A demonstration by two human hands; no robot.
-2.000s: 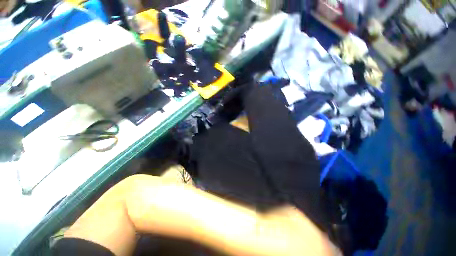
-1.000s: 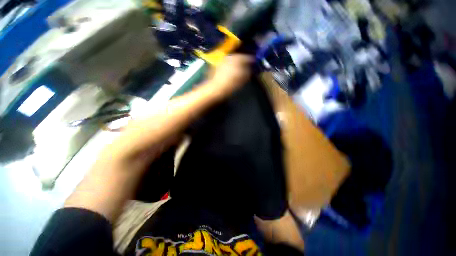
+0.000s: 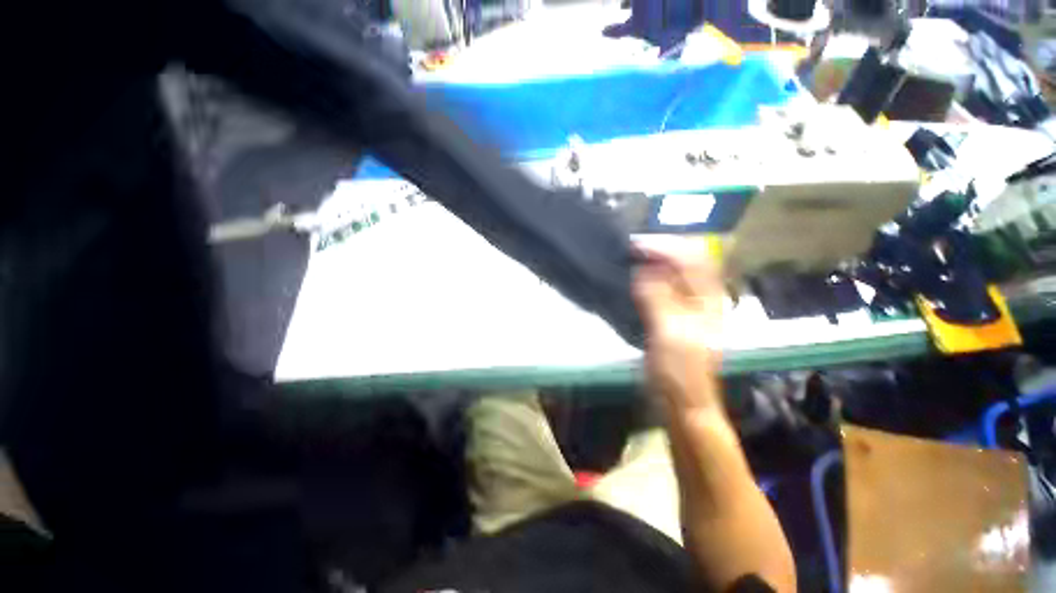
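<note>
A large black garment (image 3: 104,290) fills the left side of the view, raised close to the camera. A long narrow black tube of it, a sleeve or leg (image 3: 498,209), stretches across the white table. My right hand (image 3: 681,295), blurred, is shut on the tube's end, above the table in front of the machine. My left hand is not visible. A small skin-coloured patch shows at the lower left edge, beside the black cloth.
The cream sewing machine (image 3: 822,209) stands behind and right of my right hand, with a blue trough (image 3: 579,110) behind it. Black scraps lie by a yellow-orange tray (image 3: 979,334) at the table's right end. A brown board (image 3: 938,510) is at lower right.
The view has swung left from the brown board and bins to the table. The black garment has moved from my lap area up to the left, its tube now stretched over the table.
</note>
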